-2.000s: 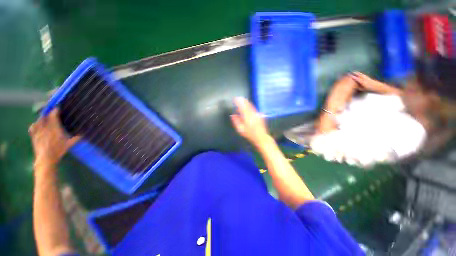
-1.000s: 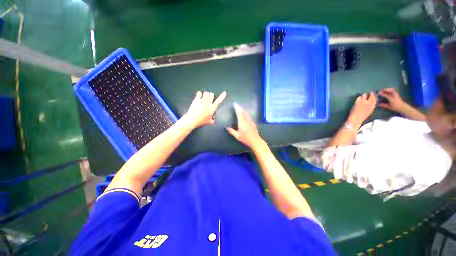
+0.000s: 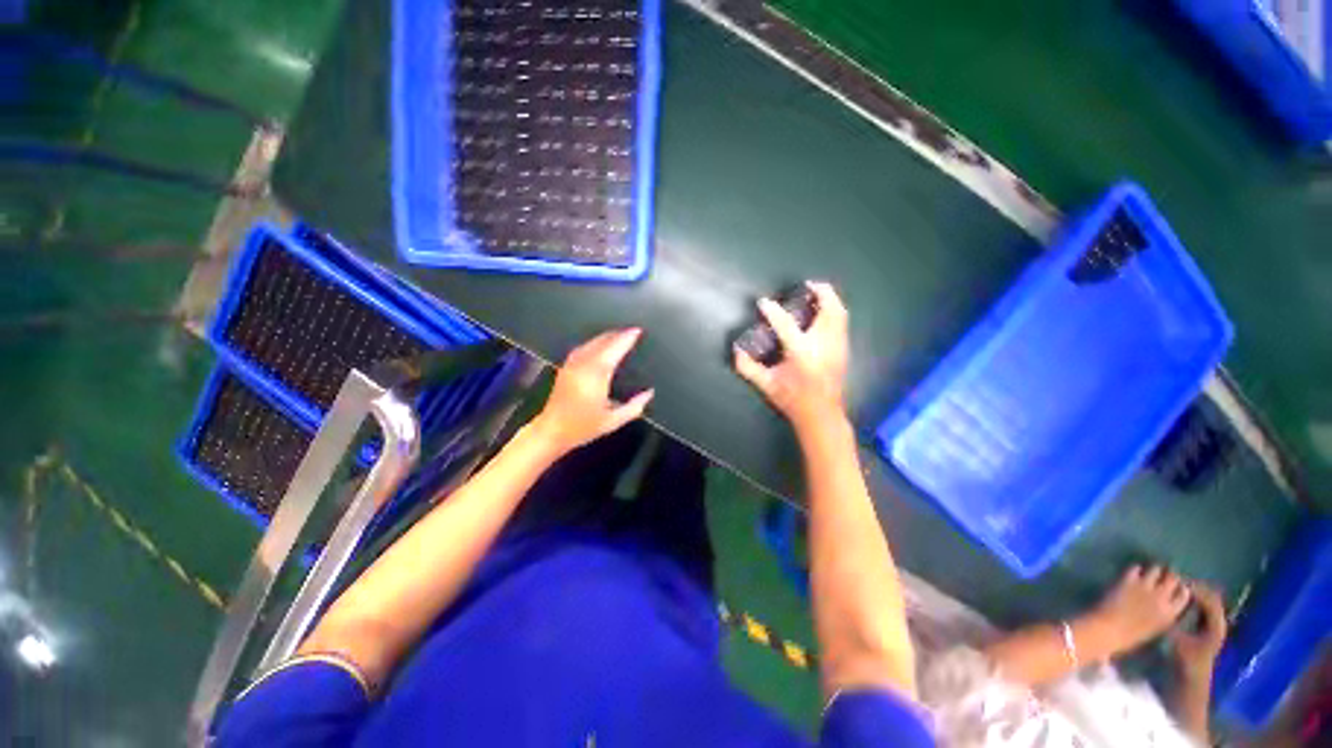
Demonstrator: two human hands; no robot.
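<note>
My right hand (image 3: 804, 355) grips a short strip of black components (image 3: 774, 325) just over the dark green work surface (image 3: 716, 351). My left hand (image 3: 595, 392) is empty, thumb and fingers apart, near the front edge of the surface. The full parts bin (image 3: 526, 269), blue and packed with rows of black parts with pale dots, lies ahead of my left hand. The receiving bin (image 3: 1023, 424), blue and mostly bare inside, lies tilted in view at the right, with a small black group (image 3: 1107, 249) in its far corner.
Stacked blue bins of black parts (image 3: 314, 322) stand below the bench edge at left, beside a grey metal tube frame (image 3: 383, 439). A loose black group (image 3: 1191, 446) lies beyond the receiving bin. A coworker's hands (image 3: 1147, 607) and another blue bin (image 3: 1278, 628) are at lower right.
The view has turned. My right hand, which showed no part before, now holds the black strip. My left hand has drawn back toward the bench's front edge. The stacked bins and tube frame have come into fuller view.
</note>
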